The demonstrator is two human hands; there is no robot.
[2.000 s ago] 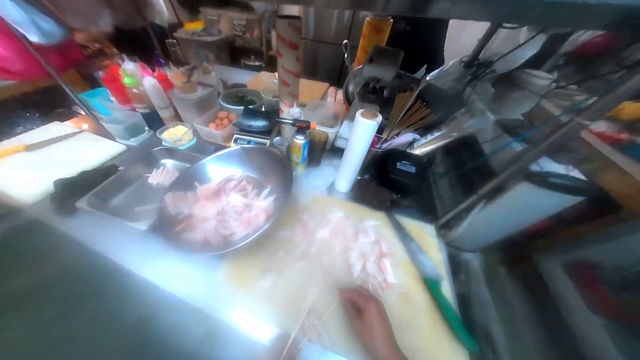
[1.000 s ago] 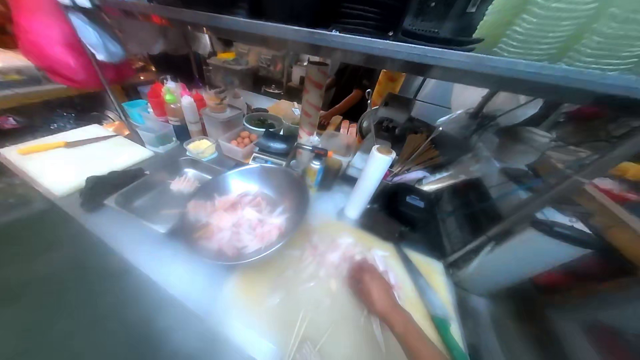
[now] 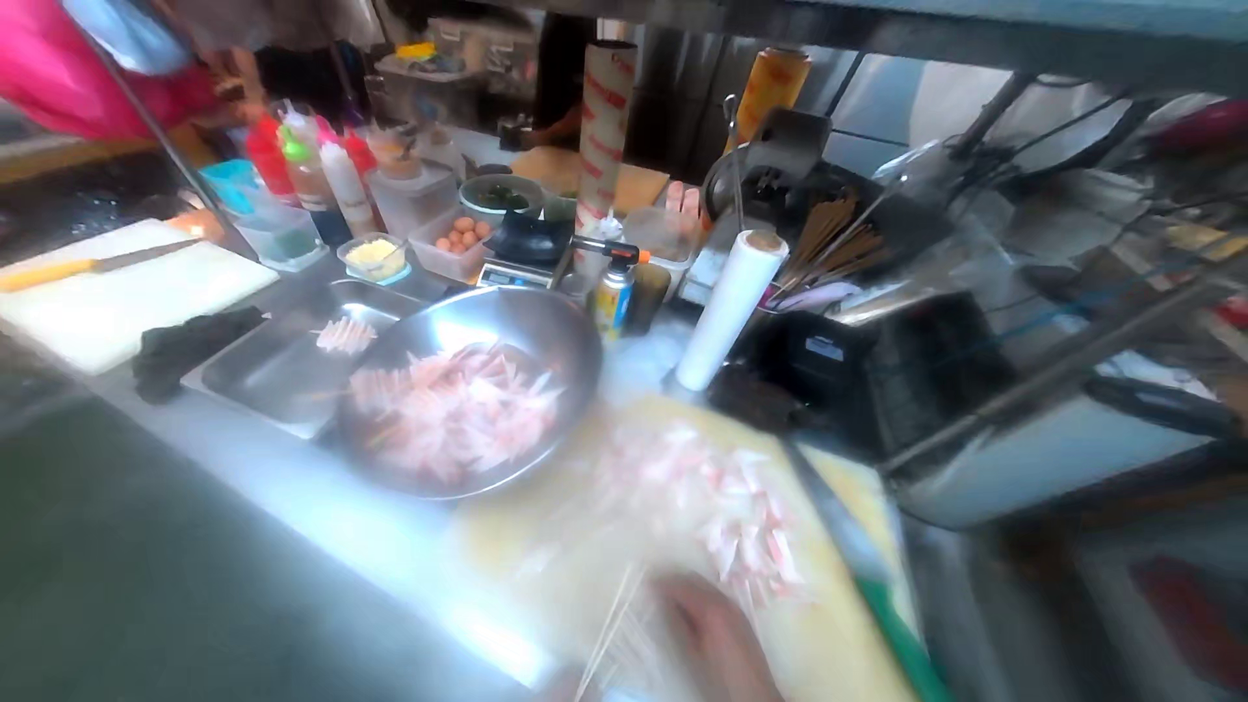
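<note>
My right hand (image 3: 717, 634), blurred, is low over the yellowish cutting board (image 3: 507, 531), close beside thin wooden skewers (image 3: 614, 624); whether its fingers hold anything cannot be made out. Of my left hand (image 3: 564, 682) only a blurred bit shows at the bottom edge, by the skewers' lower ends. Pale pink meat pieces (image 3: 751, 536) lie on the board above my right hand. A green-handled knife (image 3: 848, 536) rests along the board's right side. More meat strips (image 3: 458, 405) fill a steel bowl (image 3: 561, 341), which overlaps a steel tray (image 3: 263, 380) holding a skewered piece (image 3: 346, 334).
Left stands a white board (image 3: 127, 292) with a yellow-handled knife (image 3: 58, 273), beside a dark cloth (image 3: 185, 351). Behind the bowl are squeeze bottles (image 3: 341, 180), eggs (image 3: 463, 234), a torch on a gas can (image 3: 612, 297) and an upright plastic-wrap roll (image 3: 726, 312). A metal shelf (image 3: 877, 39) crosses above.
My right hand has moved from the meat pieces back down to beside the skewers. A bit of my left hand shows again at the bottom edge, as it did two seconds ago.
</note>
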